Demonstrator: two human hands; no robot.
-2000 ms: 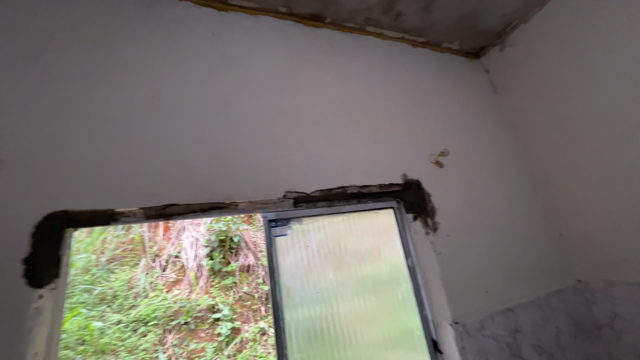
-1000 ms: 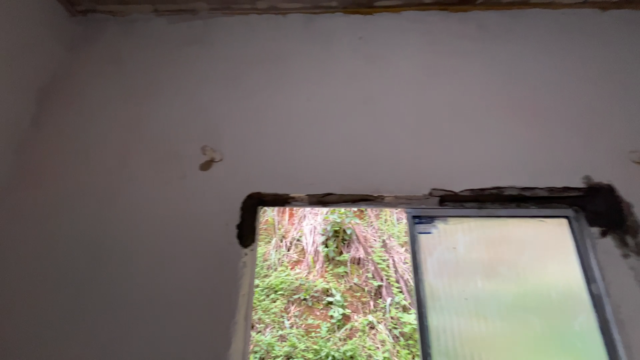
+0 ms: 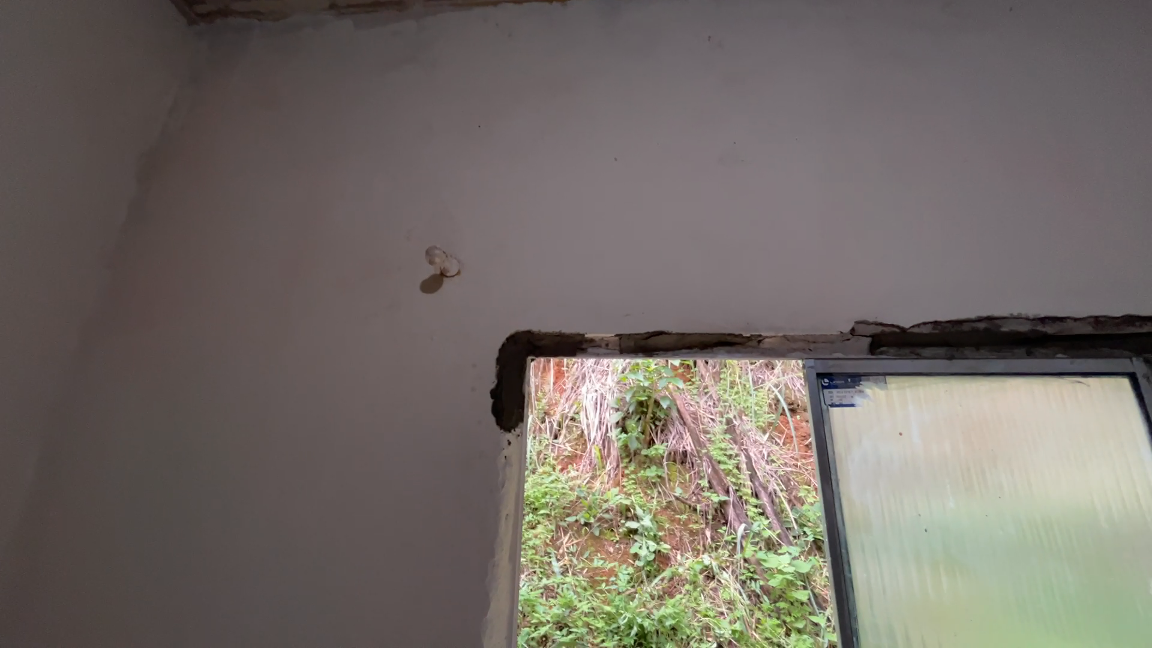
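Neither my left hand nor my right hand shows in the head view. A plastered wall [image 3: 684, 198] fills most of it. Low on the right is a sliding window with a dark metal frame [image 3: 823, 504] and a ribbed, translucent glass pane [image 3: 990, 513] that bears a torn sticker [image 3: 846, 391]. Dark, rough mortar [image 3: 511, 378] surrounds the upper left corner of the opening, and a broken, uneven strip [image 3: 693, 343] runs along its top. Left of and above that corner, a small pale lump [image 3: 442, 262] sits on the wall with a brownish spot just below it.
Through the window's open half a bank with green plants [image 3: 648, 540], dry stalks and reddish soil is visible. A side wall [image 3: 72, 180] meets the window wall at the left. At the top left shows a strip of stained ceiling edge [image 3: 297, 9].
The view has swung left along the wall, bringing the left corner and the pale lump into sight. The window itself looks the same.
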